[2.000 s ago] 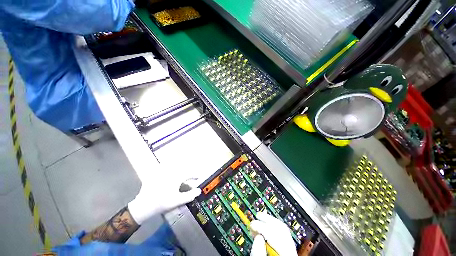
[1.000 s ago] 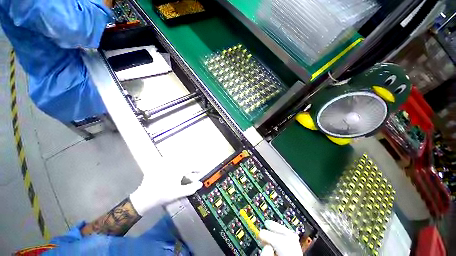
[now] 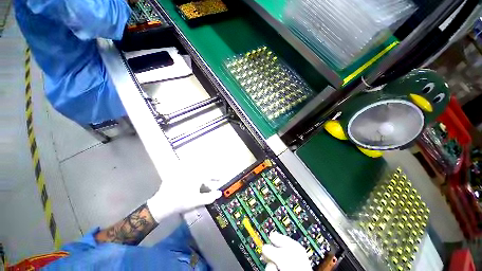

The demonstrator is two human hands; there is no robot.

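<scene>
A black solder pallet [image 3: 237, 236] with orange end clamps lies on the conveyor at the lower middle. Green PCB strips [image 3: 278, 199] crowded with small parts sit in it. My gloved right hand [image 3: 287, 254] is over the lower part of the pallet and holds a slim yellow hand tool [image 3: 252, 232], its tip over the boards. The hand is cut off by the bottom edge. My gloved left hand [image 3: 186, 198] is at the pallet's upper left corner, fingertips beside the orange clamp. Whether it grips the pallet's edge cannot be told.
A blister tray [image 3: 399, 217] of yellow-silver parts lies at right, another [image 3: 269, 84] behind the conveyor [image 3: 198, 124]. A penguin-shaped fan [image 3: 386, 124] stands between bench and red crates. Clear empty trays [image 3: 343, 32] lie on the upper shelf. A blue-gowned person [image 3: 74, 58] is at upper left.
The whole view has shifted, so the scene sits further right. The yellow tool's tip has moved over the boards toward the pallet's left side. My left hand stays at the same corner.
</scene>
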